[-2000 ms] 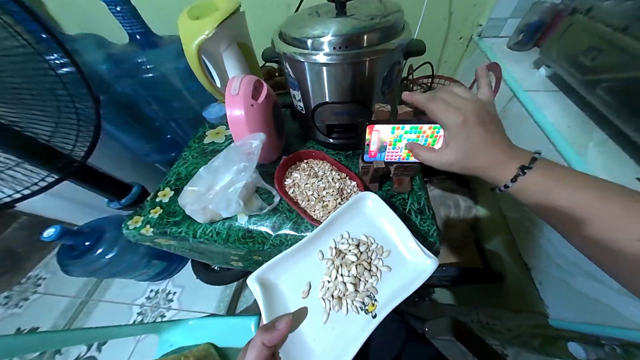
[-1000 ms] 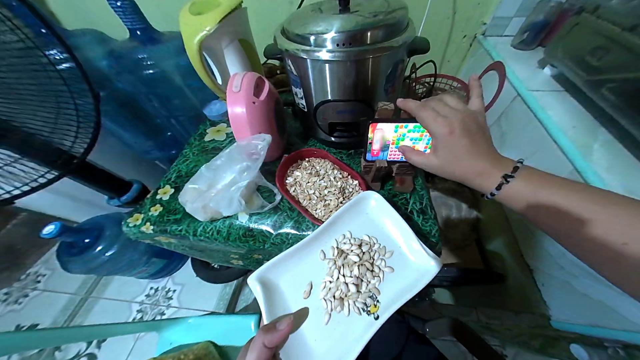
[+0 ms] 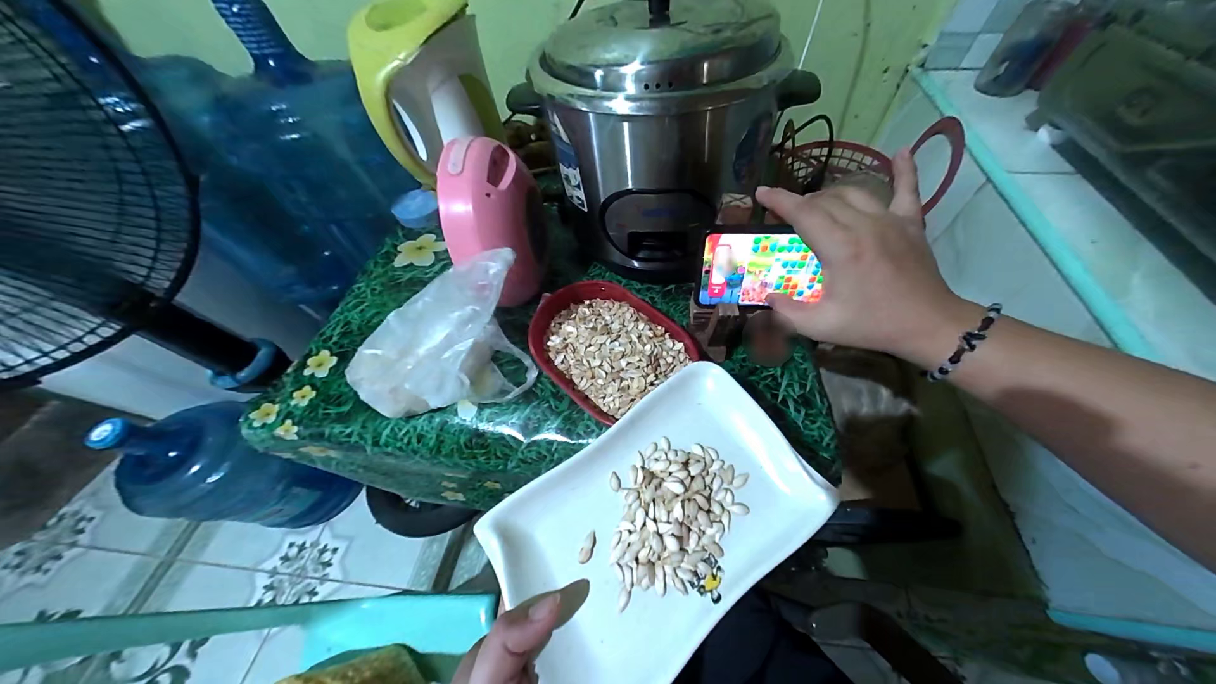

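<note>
My left hand [image 3: 521, 638] grips the near left edge of a white rectangular plate [image 3: 570, 513], thumb on top, its other fingers hidden beneath. A heap of pale seeds in their shells [image 3: 676, 513] lies on the plate, one seed apart to the left. My right hand [image 3: 860, 261], with a beaded bracelet on the wrist, is spread over the right side of a smartphone [image 3: 755, 269]. Its thumb is at the lit screen, which shows a colourful tile game. The phone leans sideways on a dark stand. Beyond the plate sits a red bowl [image 3: 543, 347] full of seed shells [image 3: 617, 351].
On the table with its grass-patterned cover [image 3: 380, 418] stand a crumpled plastic bag [image 3: 432, 342], a pink hand mixer or similar appliance [image 3: 494, 218], a yellow-and-white jug [image 3: 446, 85] and a steel rice cooker [image 3: 655, 142]. A fan [image 3: 85, 190] and blue water bottles [image 3: 228, 465] are at left.
My right hand has stayed at the phone, its fingers shifting slightly over the screen. The left hand and the plate have barely moved.
</note>
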